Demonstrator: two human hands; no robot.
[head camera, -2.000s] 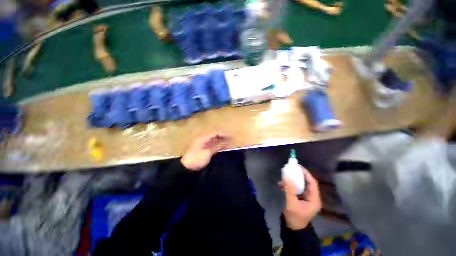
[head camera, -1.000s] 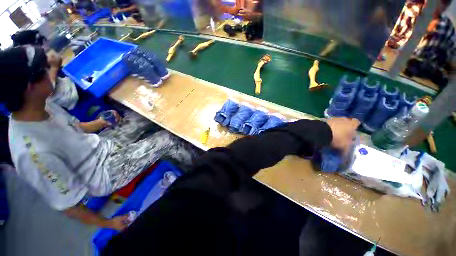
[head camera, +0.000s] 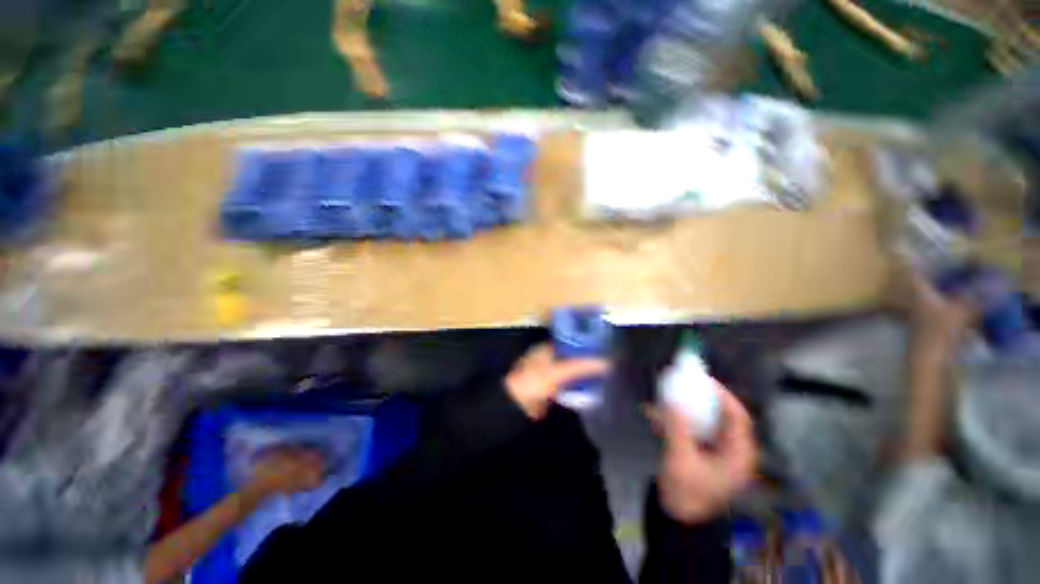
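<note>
My left hand (head camera: 543, 381) holds a blue denim sleeve (head camera: 582, 338) upright just below the bench's front edge, its opening facing up. My right hand (head camera: 709, 456) holds a white glue bottle (head camera: 689, 394) with a green nozzle pointing up, to the right of the sleeve and apart from it. A row of several denim sleeves (head camera: 376, 192) lies on the tan bench (head camera: 456, 283). The picture is blurred, so the sleeve's opening shows no detail.
A white carton (head camera: 639, 173) with crumpled gloves (head camera: 776, 148) sits on the bench. A yellow stick (head camera: 230, 299) lies at left. Tan limb parts (head camera: 359, 51) and sleeves are on the green belt (head camera: 251, 69). Another person's hand (head camera: 287, 470) is over a blue bin (head camera: 205, 456); another arm is at right.
The view has swung back down to the bench. My left hand, at the sleeve beside the carton one second ago, now holds a sleeve in front of me. The right hand is back in full view.
</note>
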